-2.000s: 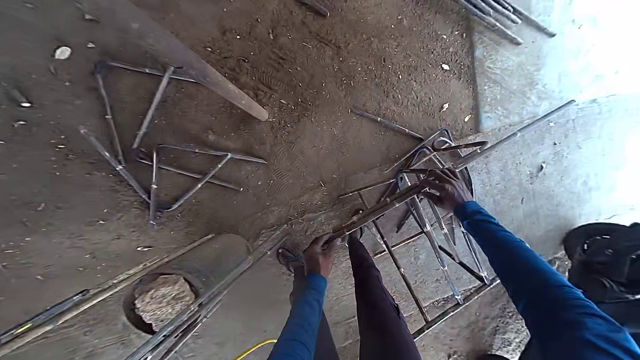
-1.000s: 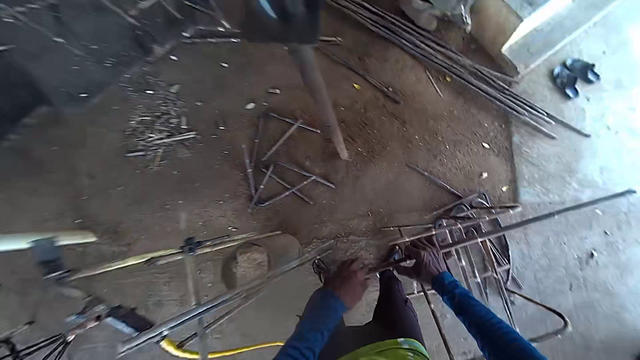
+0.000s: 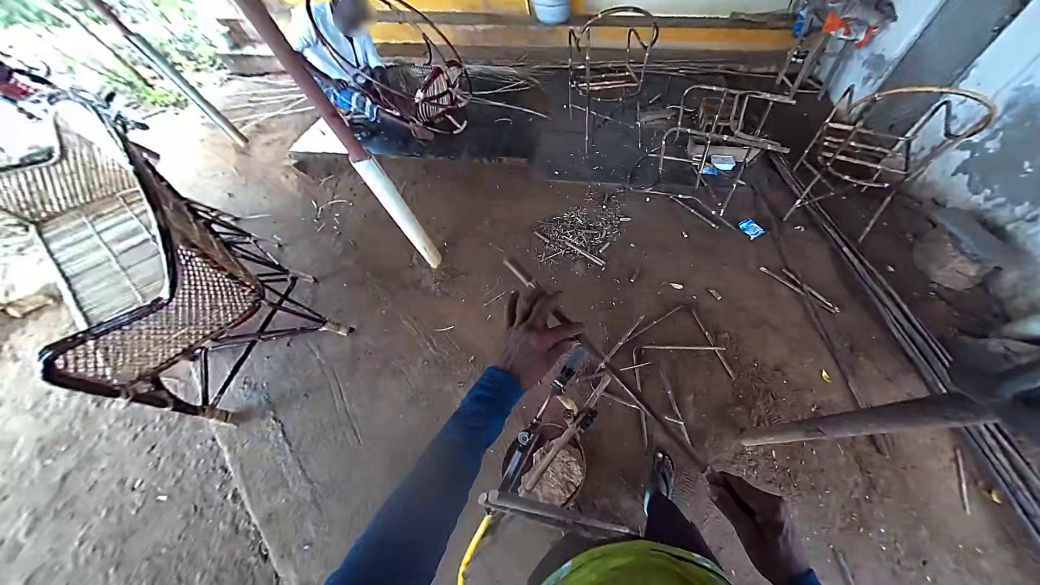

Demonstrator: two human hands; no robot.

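A long thin cane rod (image 3: pixel 642 396) slants from upper left to lower right between my hands. My left hand (image 3: pixel 532 337) is raised by its upper part, with some fingers spread and thumb and finger near the rod; whether it grips is unclear. My right hand (image 3: pixel 756 520) is closed on the rod's lower end. Beneath my left hand a gas torch (image 3: pixel 569 370) with a yellow hose (image 3: pixel 474 548) rests by a round container holding a pale lump (image 3: pixel 561 475). Bent cane pieces (image 3: pixel 682 349) lie on the ground beside it.
A woven cane chair (image 3: pixel 195 317) stands at left. Cane chair frames (image 3: pixel 609 73) stand at the back. A person (image 3: pixel 333 49) sits there with a round cane frame. Posts (image 3: pixel 398 215) rise from the ground, and long poles (image 3: pixel 877 284) lie at right, near shavings (image 3: pixel 581 236).
The view has swung far round towards the yard and chairs. My hands, close together a second ago, are now wide apart along the rod.
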